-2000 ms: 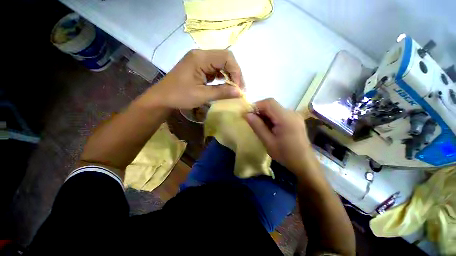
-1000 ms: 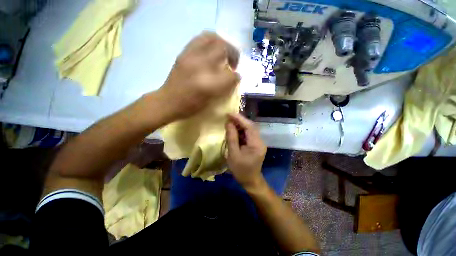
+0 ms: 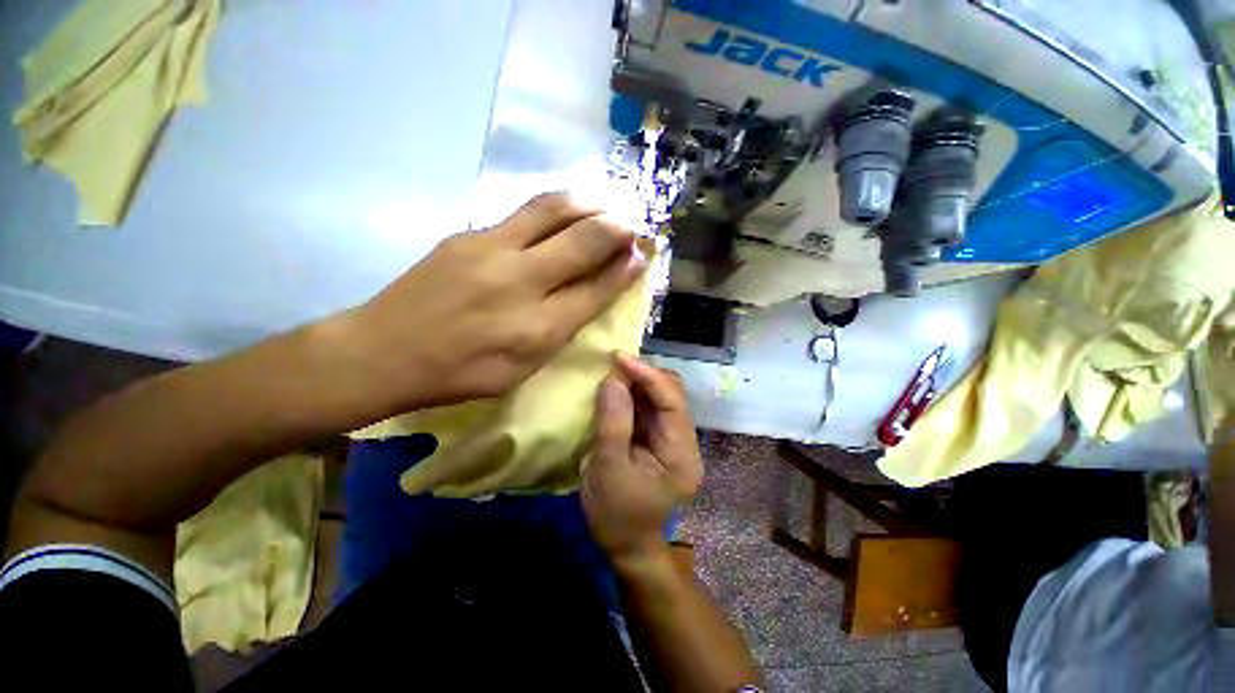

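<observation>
A pale yellow workpiece (image 3: 535,440) lies over the table's front edge, its upper end at the needle area (image 3: 647,183) of the overlock machine (image 3: 772,176). My left hand (image 3: 494,291) lies flat on the cloth, fingertips just below the bright presser foot area. My right hand (image 3: 641,454) pinches the cloth's right edge between thumb and finger, nearer to me. The lower part of the cloth hangs in folds below both hands. Glare hides whether the cloth is under the foot.
Cut panels (image 3: 115,102) lie at the table's far left. A yellow bundle (image 3: 253,555) is low at left. A red tool (image 3: 914,395) and another yellow pile (image 3: 1084,352) lie at right. A wooden stool (image 3: 901,582) and a person's sleeve (image 3: 1117,616) are at lower right.
The view has swung towards the machine. Both hands have brought the cloth from above my lap to the needle area. My left hand has gone from pinching the cloth to lying flat on it.
</observation>
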